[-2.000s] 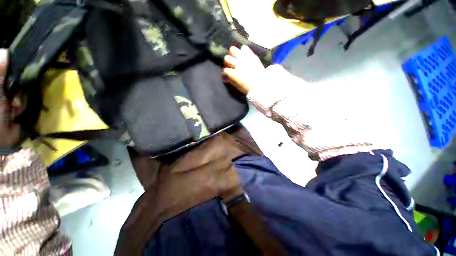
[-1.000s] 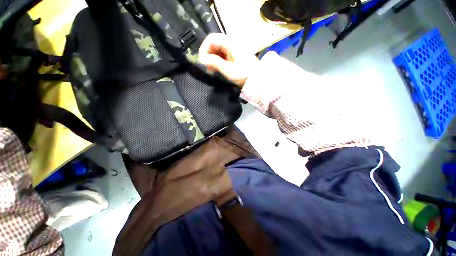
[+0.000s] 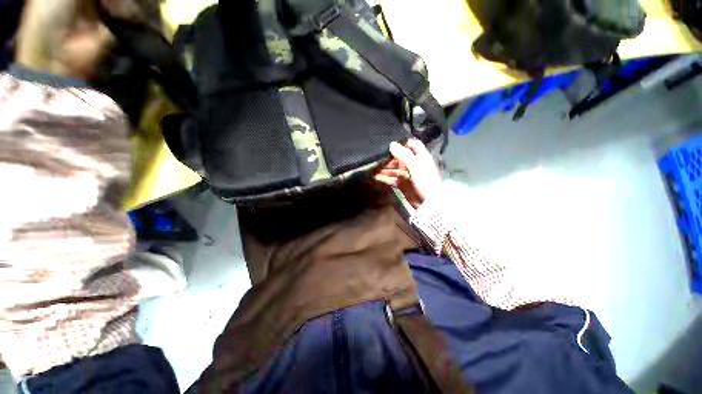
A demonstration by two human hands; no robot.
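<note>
A camouflage and black backpack lies on the table with its black mesh back panel up, its lower edge against my brown apron. A camouflage shoulder strap runs over its right side. My right hand grips the lower right corner, fingertips on the edge. My left hand is blurred at the upper left, beside a dark strap leading to the bag; whether it holds the strap is unclear. The top of the bag is cut off by the frame.
Another dark backpack lies on the yellowish table at the upper right, its webbing tails hanging over the edge. A blue plastic pallet stands on the pale floor at the far right. A whitish bundle lies below left.
My right hand has moved from the bag's right side down to its lower right corner. My left hand has come into clearer view at the upper left. The view has shifted.
</note>
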